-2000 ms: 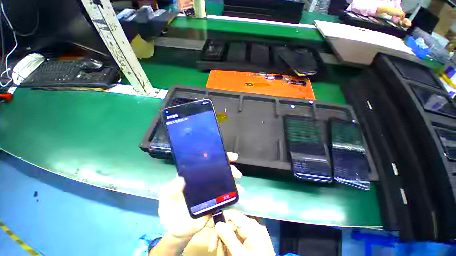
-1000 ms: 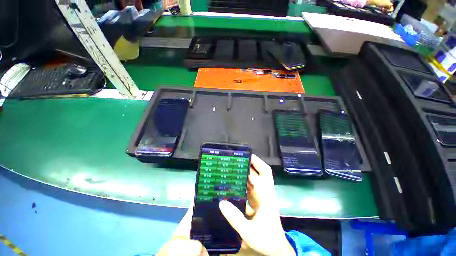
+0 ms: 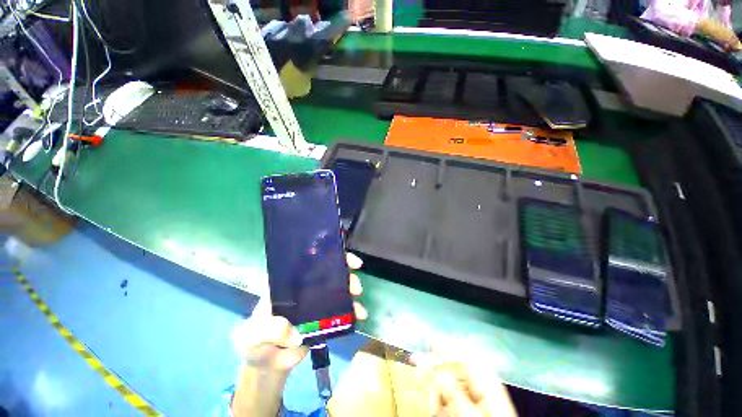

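Note:
My left hand (image 3: 272, 346) holds a smartphone (image 3: 305, 252) upright, thumb near its lower left corner and fingertips at its right edge. Its dark screen has a green and a red patch at the bottom. A small black and metallic plug (image 3: 321, 370) hangs at its bottom edge. My right hand (image 3: 443, 383) is blurred, below right of the phone and apart from it; whether it holds anything is unclear. The black tray (image 3: 464, 220) behind has one phone (image 3: 354, 187) in its left slot, partly hidden, and two phones (image 3: 561, 261) (image 3: 637, 273) at the right.
An orange mat (image 3: 423, 140) with small parts lies behind the tray, and a rear black tray (image 3: 399, 89) beyond it. A keyboard (image 3: 175, 112), cables (image 3: 73, 106) and a white post (image 3: 264, 81) are at the left. Black foam trays (image 3: 700, 244) stand at the right. A person's pink sleeve shows top right.
The view has turned left. The held phone is higher and further left; its green rows have given way to a dark screen. My right hand has left the phone, and the plug now shows.

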